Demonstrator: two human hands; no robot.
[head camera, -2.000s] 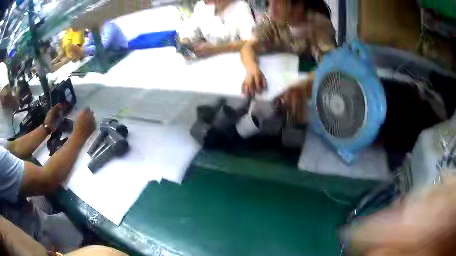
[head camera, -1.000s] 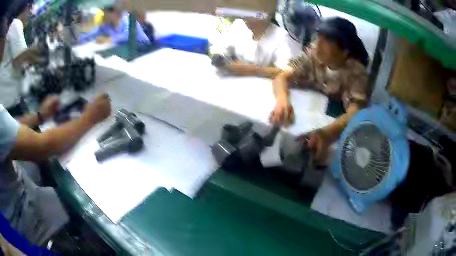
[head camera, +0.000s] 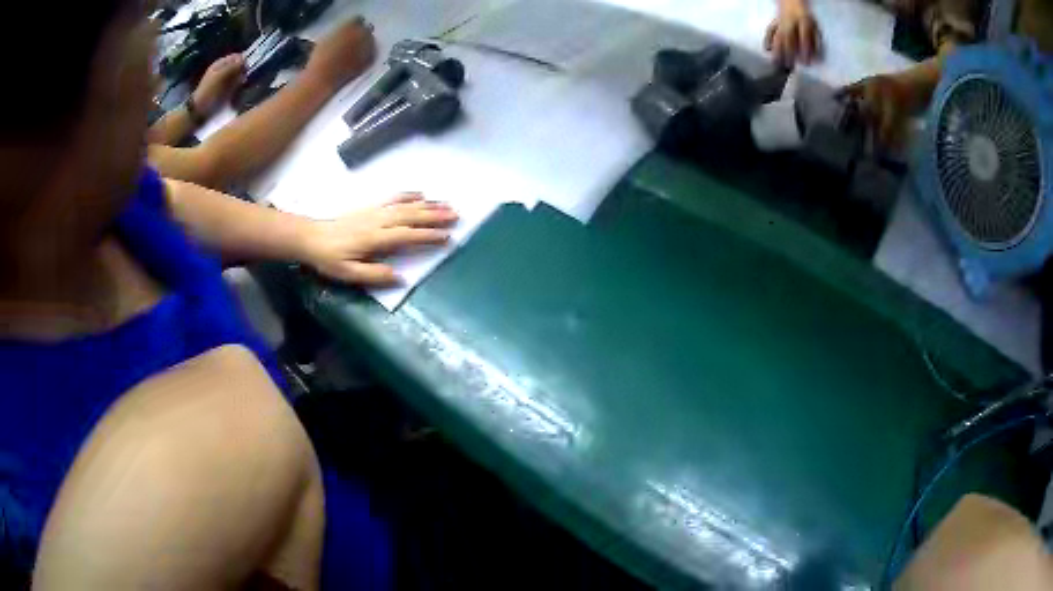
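Two grey handheld units (head camera: 404, 102) lie side by side on a white sheet (head camera: 543, 150) at the upper left of the bench. More grey units (head camera: 696, 102) lie in a cluster at the upper middle, with a pale cylindrical piece (head camera: 776, 125) beside them. My left hand is not in view. A rounded patch of bare skin (head camera: 981, 552) is cut off at the lower right edge. It may be my right hand or arm, but no fingers show.
The shiny green bench cover (head camera: 693, 335) spans the middle. A person in blue (head camera: 139, 381) fills the left, one hand (head camera: 375, 239) flat on the white sheet. Other people's hands (head camera: 794, 35) are across the bench and at upper left. A blue desk fan (head camera: 981, 162) and thin blue hose (head camera: 924, 496) are right.
The view has swung down and left. The person in blue now fills the left, with a hand on the sheet. The blurred skin at lower right left view and shows again.
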